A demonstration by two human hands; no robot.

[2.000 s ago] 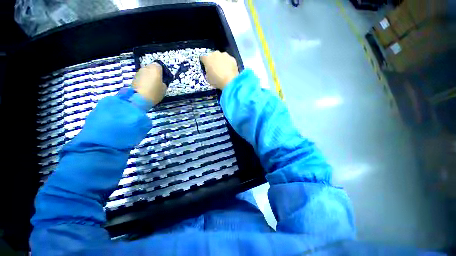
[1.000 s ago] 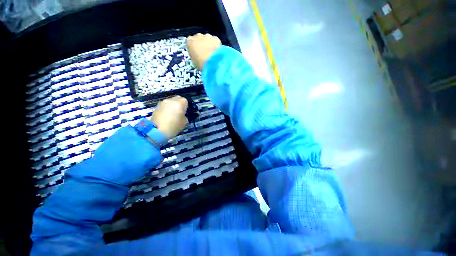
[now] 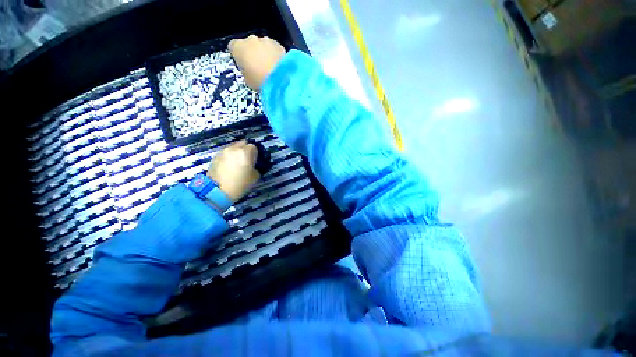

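Observation:
A small black parts tray holds a heap of tiny white-silver pieces, with a dark patch in the heap. It sits on rows of narrow silver-white strips inside a large black tray. My right hand is curled at the small tray's far right corner; its fingertips are hidden. My left hand is curled over the strips just below the small tray, with black covers at the fingertips. Whether it holds a piece cannot be seen. A blue band is on my left wrist.
Crumpled clear plastic lies beyond the large tray at the upper left. A pale bench edge runs along the tray's right side. Beyond it are a grey floor with a yellow line and cartons at the upper right.
My left hand has left the small tray and moved down over the strips. My right hand has moved up and left to the tray's far right corner. The view has shifted somewhat.

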